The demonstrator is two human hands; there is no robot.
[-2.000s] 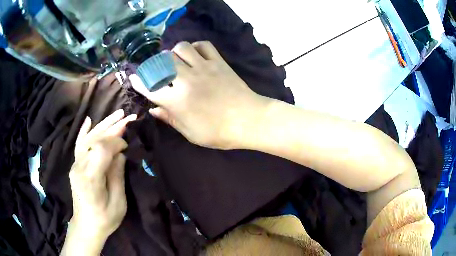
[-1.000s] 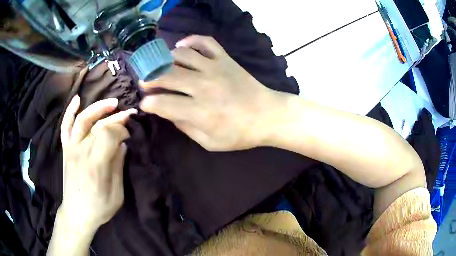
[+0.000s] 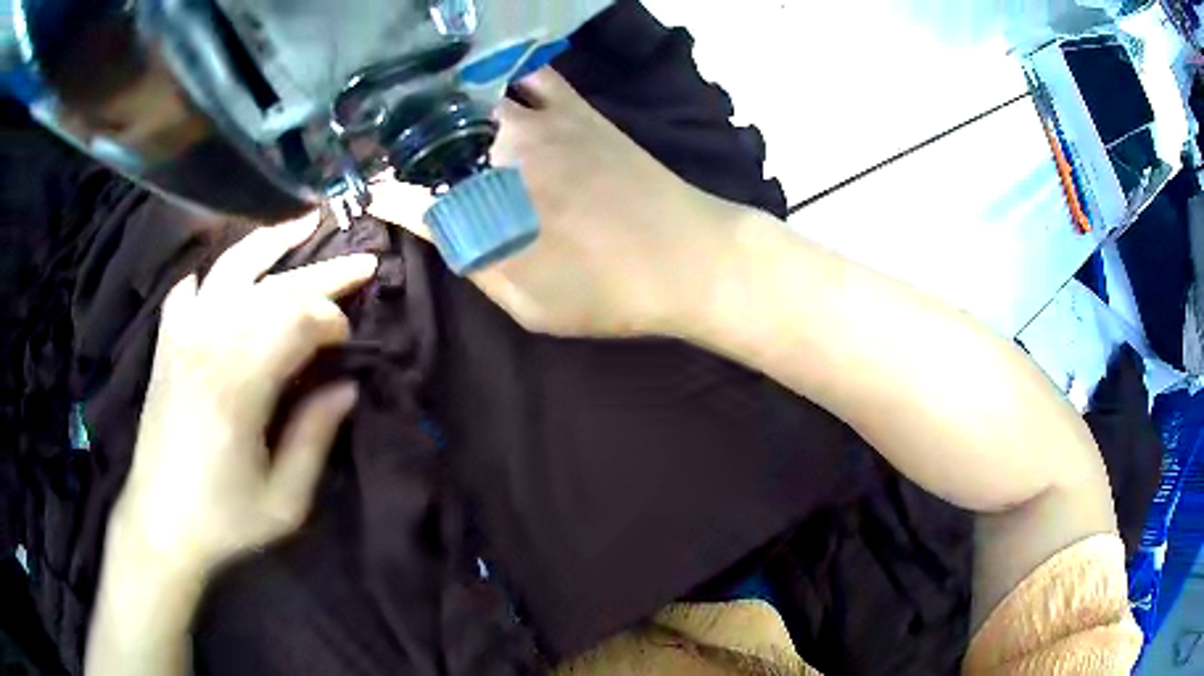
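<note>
The smooth dark brown panel (image 3: 647, 462) spreads below my right hand (image 3: 581, 211), whose fingertips are near the needle area, partly hidden by the machine's ribbed knob (image 3: 482, 222). My left hand (image 3: 244, 357) lies on the gathered dark brown piece (image 3: 119, 304), its fingertips close to the presser foot (image 3: 349, 205). The left thumb is apart from the fingers. The bunched seam edge (image 3: 390, 291) runs down between the hands. Whether either hand pinches the cloth is not clear. The sewing machine head (image 3: 251, 93) covers the upper left.
The white table (image 3: 911, 66) spans the upper right. An orange and blue tool (image 3: 1067, 178) lies beside a black rectangle (image 3: 1103, 90). A loose dark piece (image 3: 1125, 429) hangs at the right, beside a blue crate (image 3: 1175, 489). An orange-tan garment shows at the bottom.
The machine, table and tool sit further right in view. My left hand has moved up, nearer the presser foot, with its thumb now apart. My right hand has moved up, further behind the knob.
</note>
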